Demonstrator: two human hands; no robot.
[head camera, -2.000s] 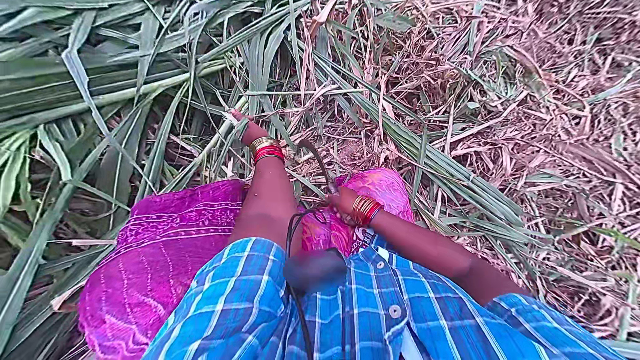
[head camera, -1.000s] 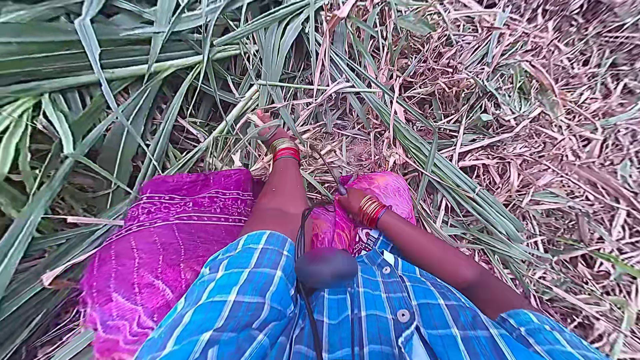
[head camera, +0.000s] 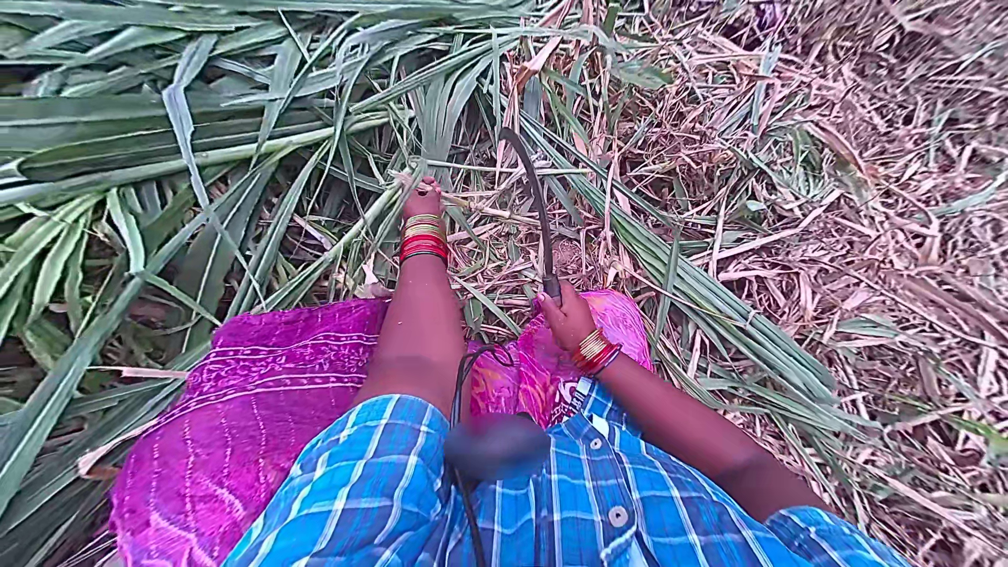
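My left hand (head camera: 423, 198), with green and red bangles at the wrist, is closed around the end of some green stalks (head camera: 386, 206) near the middle of the view. My right hand (head camera: 568, 319) grips the handle of a sickle (head camera: 539, 209) above my pink-clad knee. The sickle's dark curved blade points up and away from me, a little to the right of my left hand. Long green leaves (head camera: 465, 102) spread beyond my left hand. Parts of the stalks are hidden by my fingers.
A heap of long green leaves (head camera: 118, 134) covers the ground at the left. Dry cut straw (head camera: 827, 236) lies at the right, with a band of green leaves (head camera: 709, 303) across it. A black cord (head camera: 458, 386) and a dark blurred object (head camera: 496, 446) hang before my checked shirt.
The sickle's blade now stands up clear of the stalks, whereas a second ago it lay lower, close to my left hand. Both hands keep their holds.
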